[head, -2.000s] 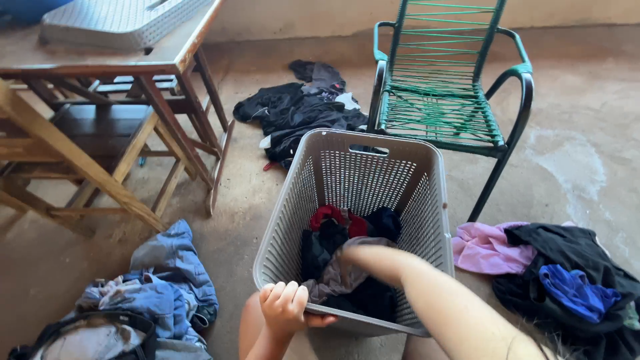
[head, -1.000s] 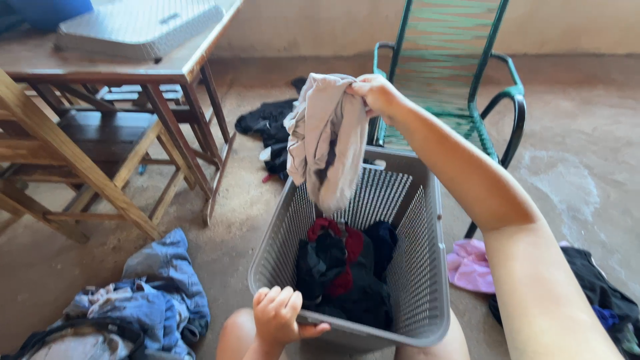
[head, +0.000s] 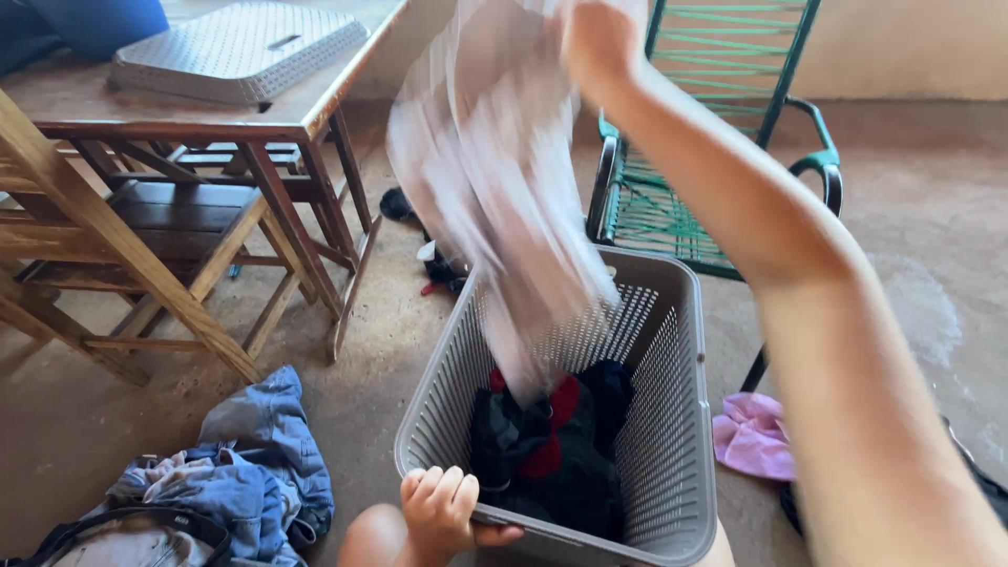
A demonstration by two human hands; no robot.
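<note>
My left hand [head: 445,504] grips the near left rim of a grey-brown perforated plastic laundry basket [head: 693,441], its fingers over the edge. High above the basket, my right hand [head: 594,43] holds a pale pinkish-beige garment [head: 504,173], blurred by motion. The cloth hangs down, and its lower end reaches over the basket's inside. Dark clothes [head: 567,465] with some red cloth [head: 564,402] lie at the bottom of the basket.
Blue denim clothes [head: 260,449] lie on the floor at left, a pink cloth [head: 752,437] at right. Dark clothes [head: 445,272] lie behind the basket. A wooden table [head: 181,118] bears a perforated plastic lid [head: 236,47]; a wooden chair [head: 157,228] and green corded chair [head: 669,209] stand nearby.
My right hand was down inside the basket, then lifted the pale garment out above it. Now the hand is higher and the cloth hangs longer and more spread. My left hand stays on the rim.
</note>
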